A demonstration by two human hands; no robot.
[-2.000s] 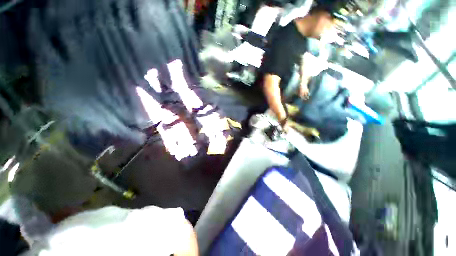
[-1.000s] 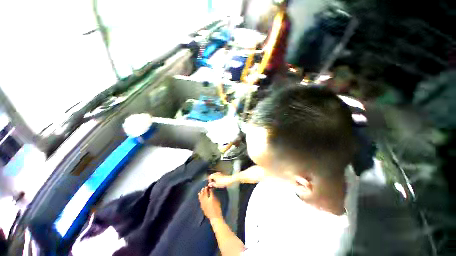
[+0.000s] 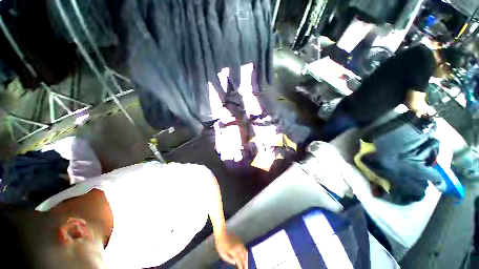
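Observation:
Neither of my hands is in view. The nearest work thing is a dark navy garment (image 3: 294, 231) with bright white sunlit patches, lying on the pale ironing table (image 3: 252, 210) at the bottom edge. A person in a white top (image 3: 163, 210) is close at the lower left, head and ear showing. That person's hand (image 3: 232, 251) is at the garment's left edge; whether it grips the cloth cannot be told. The garment's lower part is cut off by the picture's edge.
A second person in black (image 3: 386, 84) bends over a grey-blue garment (image 3: 404, 157) on a white table (image 3: 415, 223) at the right. Dark garments (image 3: 194, 47) hang at the upper middle. Pale rack tubes (image 3: 52, 105) stand at the upper left, with sunlit cloth (image 3: 231, 139) below.
The view swung to the window side and back. The person in white now shows more at the lower left, with one hand by the garment. The person in black leans further over.

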